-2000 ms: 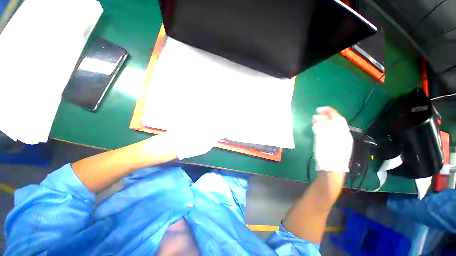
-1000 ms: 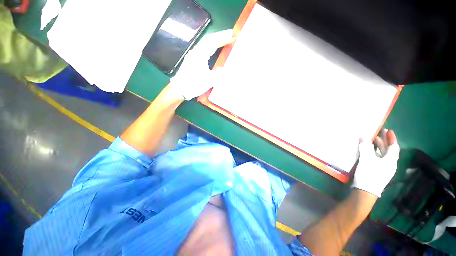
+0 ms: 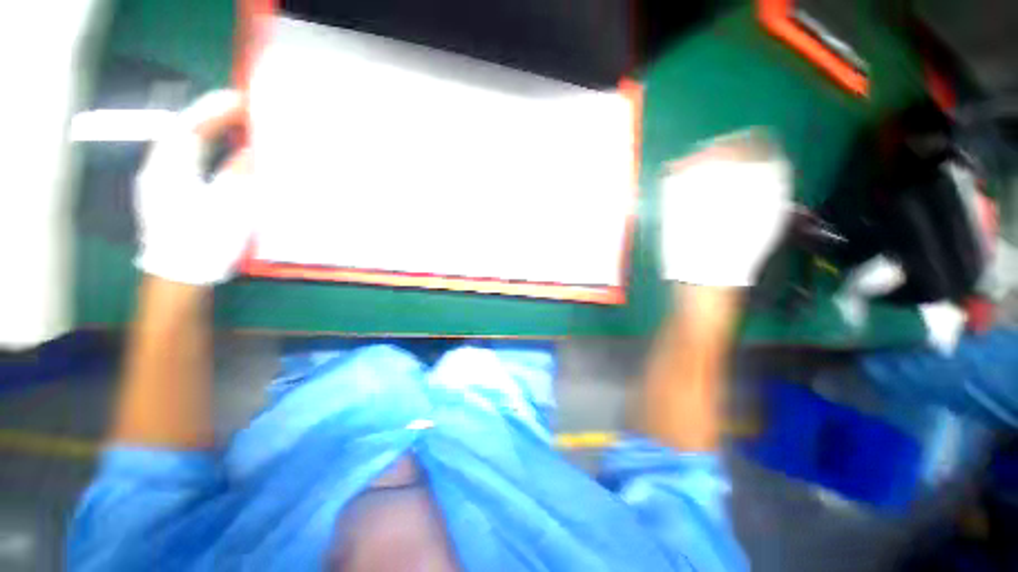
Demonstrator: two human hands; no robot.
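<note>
The white protective sheet point(image 3: 441, 168) lies flat over the keyboard side of the open laptop, whose black screen point(image 3: 469, 34) shows at the top, cut off by the edge. The orange-red tray point(image 3: 435, 279) shows around the sheet. My left hand point(image 3: 195, 201), in a white glove, is at the tray's left edge, thumb and forefinger apart; blur hides whether it grips. My right hand point(image 3: 726, 218), gloved and blurred, is over the green bench right of the tray, apart from it. Its fingers are unclear.
A stack of white sheets point(image 3: 34, 168) stands at the far left, with a blurred dark slab point(image 3: 106, 156) beside it. Another orange tray point(image 3: 815, 50) is at the upper right. Black devices point(image 3: 938, 223) and white strips point(image 3: 871, 285) are at the right. A blue sleeve point(image 3: 949, 374) shows there.
The view has swung round, so the tray lies nearly straight. My right hand has left the sheet's right edge and moved off to the right. My left hand is still at the left edge.
</note>
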